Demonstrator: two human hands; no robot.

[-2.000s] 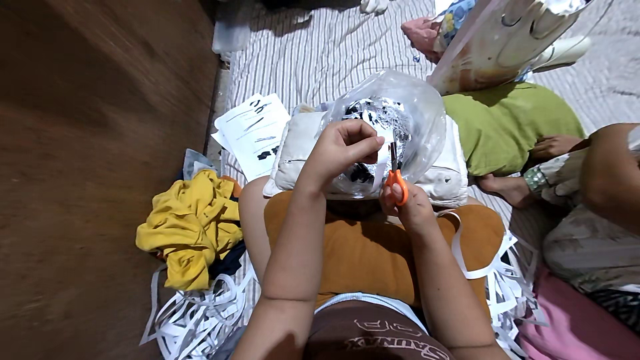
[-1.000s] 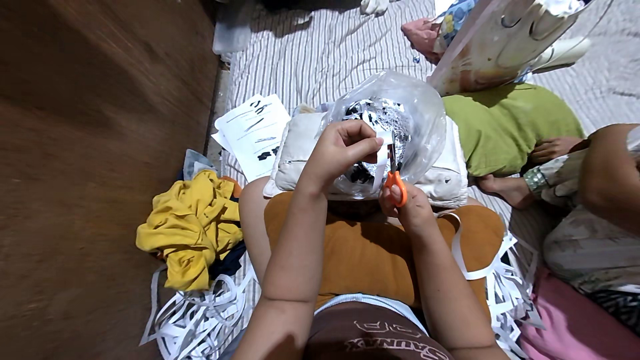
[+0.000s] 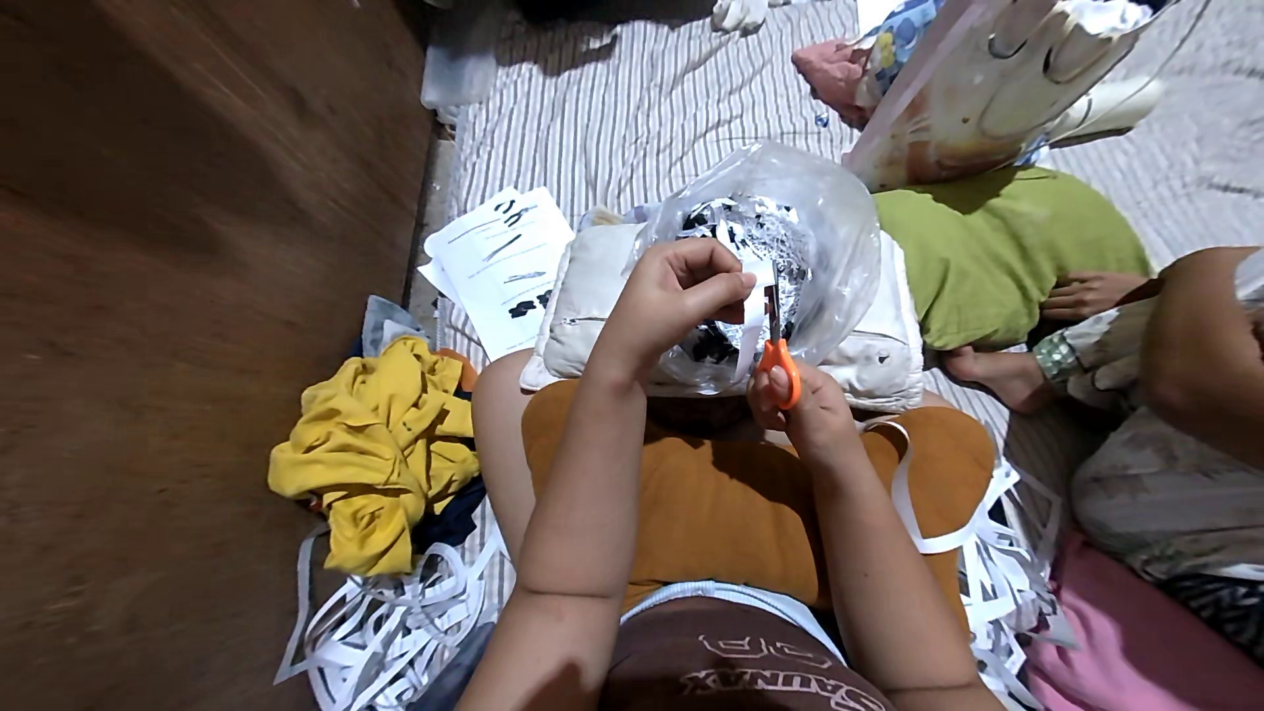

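Note:
Pinched between the thumb and fingers of my left hand point(image 3: 691, 296) is the end of a white strip point(image 3: 753, 326), which hangs over a clear plastic bag point(image 3: 844, 227). My right hand point(image 3: 805, 405) grips scissors with orange handles point(image 3: 780, 373), their blades pointing away from me beside the strip's upper end. Small black and white cut pieces point(image 3: 795, 247) fill the bag, which rests on a white cushion point(image 3: 588, 286). A brown cushion point(image 3: 726, 494) lies across my lap under my forearms. Another white strip point(image 3: 901, 484) trails over its right side.
Left of me are a wooden panel point(image 3: 197, 346), a yellow cloth point(image 3: 380, 444) and a heap of white strips point(image 3: 395, 622). Marked paper sheets point(image 3: 494, 257) lie on the striped sheet point(image 3: 602, 109). At right are a green pillow point(image 3: 997, 247), a large plastic bag point(image 3: 968, 99) and another person's foot point(image 3: 1002, 377).

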